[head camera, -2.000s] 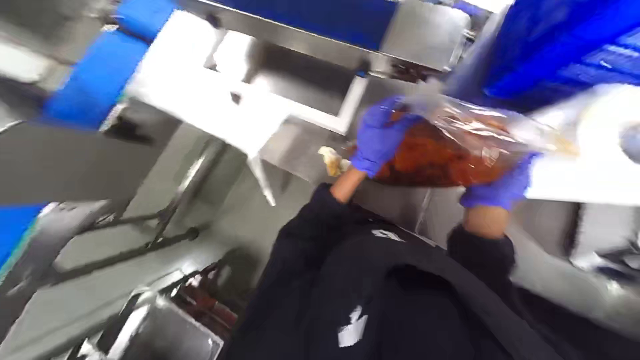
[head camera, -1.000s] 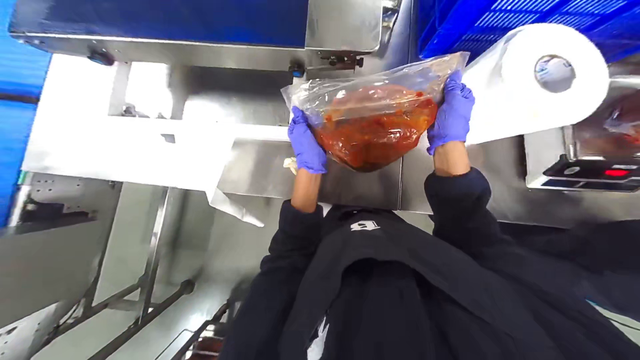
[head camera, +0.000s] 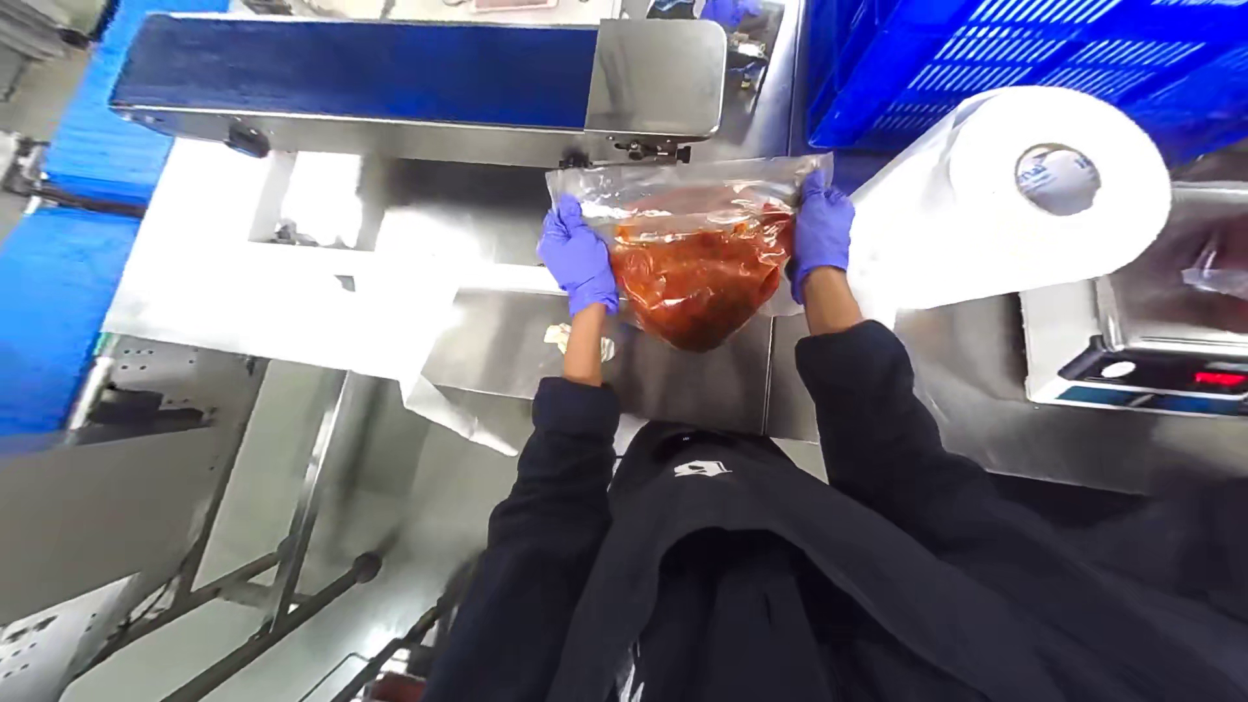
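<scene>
A clear plastic bag of red marinated food, probably meat (head camera: 697, 278), hangs between my two purple-gloved hands above a stainless steel table (head camera: 682, 390). My left hand (head camera: 579, 255) grips the bag's upper left corner, and my right hand (head camera: 822, 232) grips its upper right corner. The bag's top edge is flat and stretched between them, close to the front of a steel machine with a blue belt (head camera: 361, 73). The filled part sags toward my body. A small crumpled scrap (head camera: 561, 337) lies on the table beside my left wrist.
A large white roll (head camera: 1053, 195) lies at the right, below a blue plastic crate (head camera: 1024, 58). Farther right is a scale (head camera: 1170, 351) with a lit red display. White sheeting (head camera: 253, 302) covers the left side. Another person's gloved hand (head camera: 729, 12) shows at the top.
The view has swung round and steadied since two seconds ago. Both hands have kept hold of the bag, which is now spread flatter along its top edge.
</scene>
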